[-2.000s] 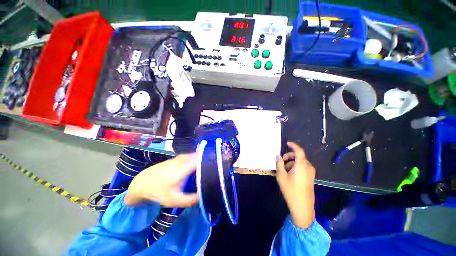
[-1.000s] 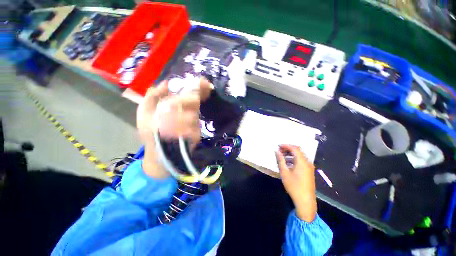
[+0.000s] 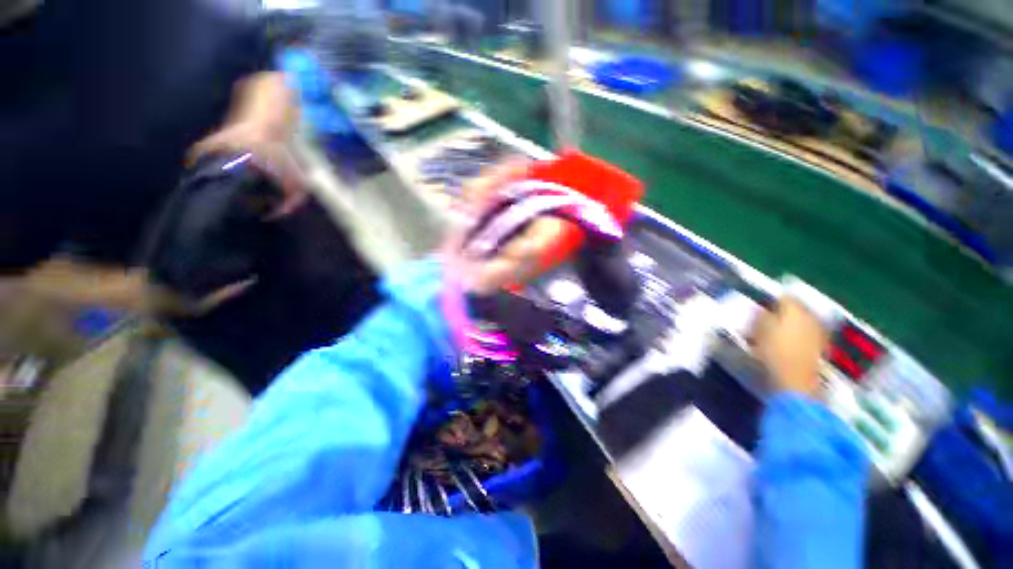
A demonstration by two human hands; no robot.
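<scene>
The frame is strongly blurred. My left hand (image 3: 517, 258) grips the headset (image 3: 605, 278) by its headband, held up in front of the red bin. Its rings glow pink and white around my hand, and the dark ear cups point to the right. My right hand (image 3: 791, 342) is over the near left part of the tester (image 3: 916, 389); its fingers are too blurred to tell if it holds anything. The white paper sheet (image 3: 694, 489) lies on the bench below my right hand.
The red bin (image 3: 594, 183) and the parts tray (image 3: 694, 258) stand behind the headset. A blue bin (image 3: 533, 472) with coiled items is below my left arm. Another person's hand (image 3: 261, 133) is at the left, by a large dark shape. A green belt runs behind the bench.
The view has swung left, bringing another person into sight. The headset has moved away from the paper toward the red bin, its rings now pink. My right hand has moved from the paper to the tester.
</scene>
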